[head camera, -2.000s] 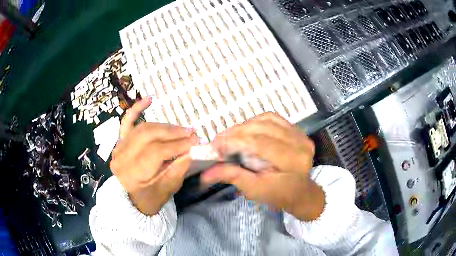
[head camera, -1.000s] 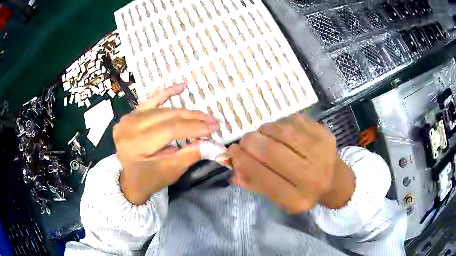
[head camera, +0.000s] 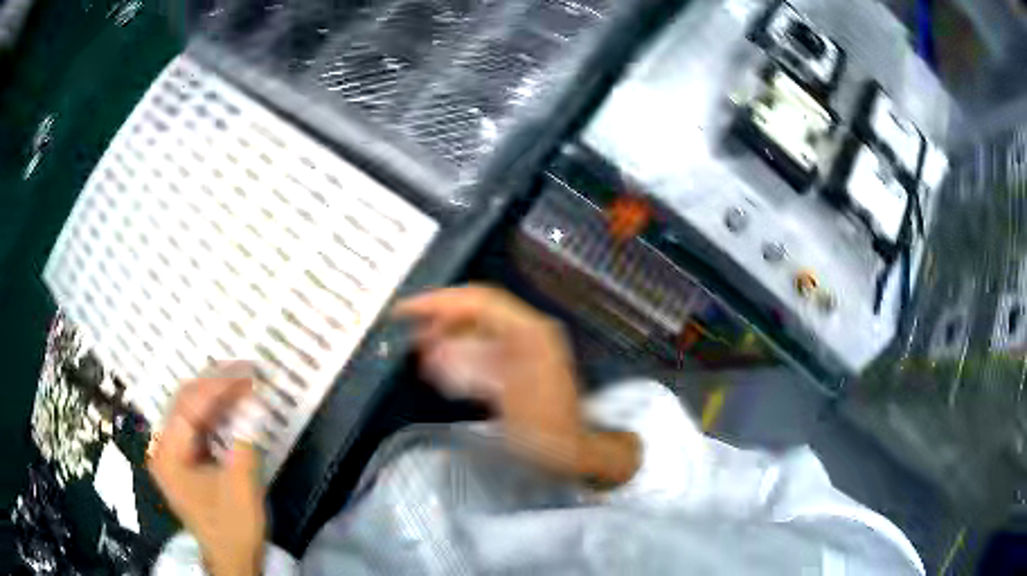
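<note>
My left hand (head camera: 214, 467) is over the lower edge of the white foam parts tray (head camera: 242, 214), its fingers bent, with white wrap at the fingertips. The tray carries rows of thin brown slivers. My right hand (head camera: 496, 377) is apart from it, off the tray's right corner, fingers curled and blurred. Something whitish shows at its fingers, too blurred to name. Whether either hand holds a part cannot be told.
The clear blister tray (head camera: 451, 113) lies behind the foam tray. The press machine (head camera: 687, 124) with fixtures (head camera: 788, 118) on top and round buttons stands at the right. Beige pads (head camera: 65, 411), a white card (head camera: 115, 486) and metallic components (head camera: 39, 523) lie at the lower left.
The view has swung right, so the foam tray sits further left and more of the machine shows. My hands, close together before, are now apart.
</note>
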